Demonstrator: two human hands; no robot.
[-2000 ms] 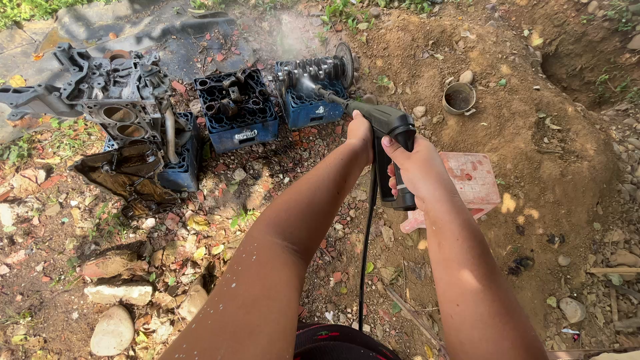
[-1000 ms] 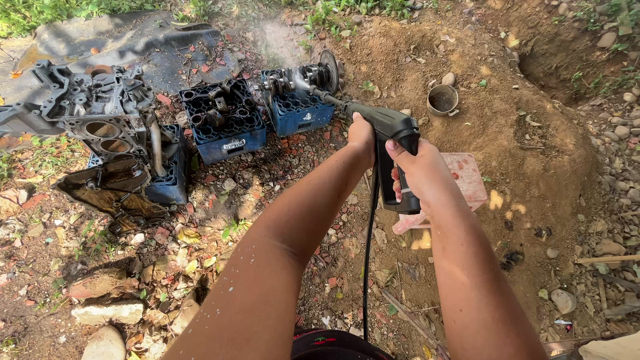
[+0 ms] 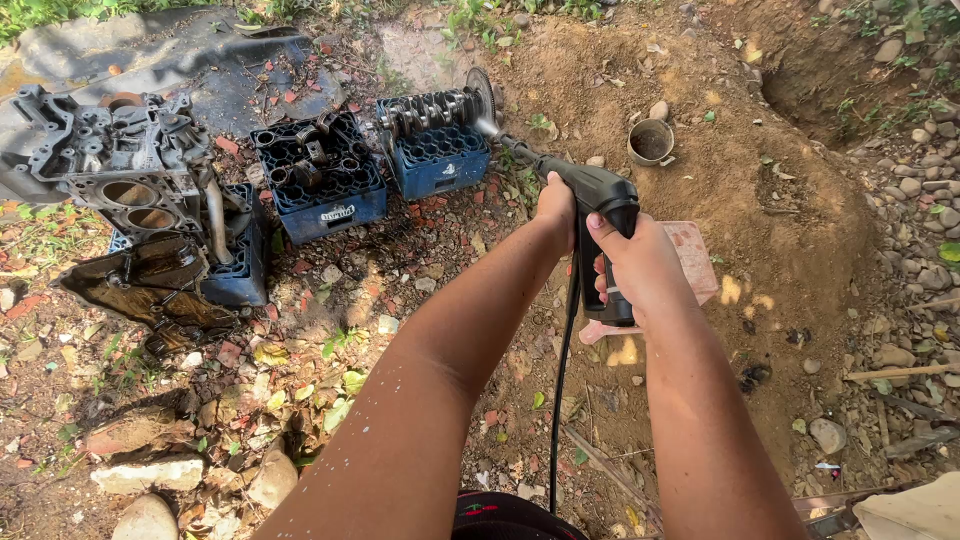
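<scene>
My right hand (image 3: 637,262) grips the handle of a black pressure washer spray gun (image 3: 592,187). Under the front of its body, my left hand (image 3: 556,212) is closed. Water sprays from the nozzle toward the toothed-wheel end of a crankshaft (image 3: 431,112), which lies across a blue plastic bottle crate (image 3: 442,161). Connecting rods with pistons (image 3: 311,154) sit in a second blue crate (image 3: 330,217) to the left. Farther left, an engine block (image 3: 139,165) rests on another blue crate (image 3: 238,281), with an oily metal cover (image 3: 157,289) leaning in front of it.
A black hose (image 3: 562,382) hangs from the gun. Beyond it are a pinkish plastic object (image 3: 690,255) and a small metal pot (image 3: 650,142) on the dirt mound. Large stones (image 3: 146,517) lie at lower left, a dark sheet (image 3: 172,52) at upper left, and a hole at upper right.
The spray has shifted along the crankshaft to the right, toward its toothed wheel. Both hands keep hold of the spray gun.
</scene>
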